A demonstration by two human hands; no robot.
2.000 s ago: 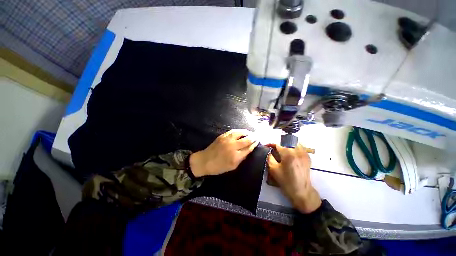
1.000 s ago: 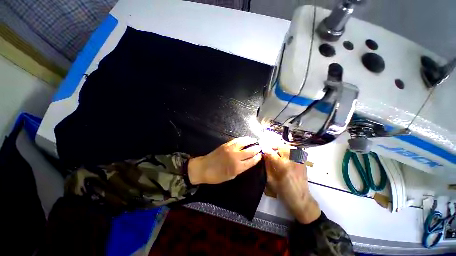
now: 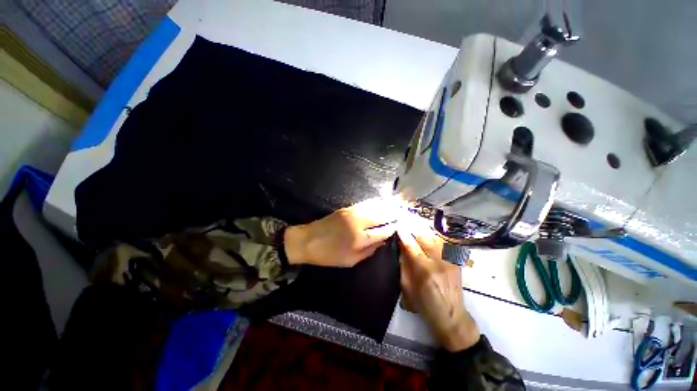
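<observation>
The black garment panel (image 3: 229, 145) lies spread over the white table, left of the sewing machine (image 3: 489, 114), and one corner hangs over the front edge. My left hand (image 3: 336, 238) holds the cloth just in front of the bright needle area, fingertips pinched on it. My right hand (image 3: 432, 282) is beside it, its fingers on the cloth's right edge close under the machine head. The fingertips of both hands nearly meet. Lamp glare and the machine head hide the needle and the presser foot.
Green-handled scissors (image 3: 547, 279) lie right of the machine head beside a white curved strip (image 3: 593, 298). Blue-handled snips (image 3: 648, 362) lie at the far right. Dark cloth (image 3: 23, 282) is at the left, over blue. A checked curtain (image 3: 92, 30) hangs behind the table's left end.
The view has shifted, so the machine head shows farther right and lower. My right hand's fingers have straightened more towards the needle area. My left hand still holds the cloth.
</observation>
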